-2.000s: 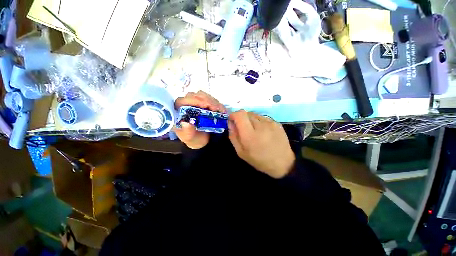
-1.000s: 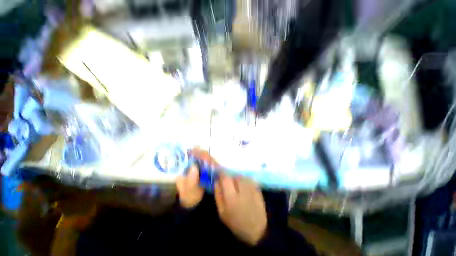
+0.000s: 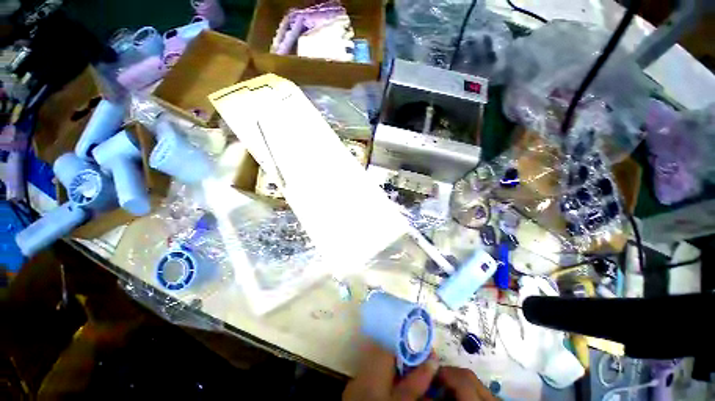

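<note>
A pale blue handheld fan [image 3: 417, 334] is at the bottom centre, its round spoked ring head pointing up and its handle mostly hidden by the hands. My left hand [image 3: 373, 377] is closed around the handle just below the head. My right hand [image 3: 464, 384] is at the handle's right side, its fingers against it, and is largely cut off by the bottom edge. A small dark blue part shows between the hands. The inside of the handle cannot be made out.
A pale blue fan head [image 3: 176, 269] lies at the left bench edge. More fans [image 3: 125, 176] fill a carton at far left. A long white sheet [image 3: 313, 172] lies mid-bench before a metal box machine [image 3: 427, 125]. A black cylindrical tool [image 3: 619, 323] hangs at right, near a pale blue shell [image 3: 468, 279].
The view has swung up and left, showing the cartons and machine behind the bench. The hands and fan now sit at the bottom edge, and the bright blue battery no longer shows in the handle.
</note>
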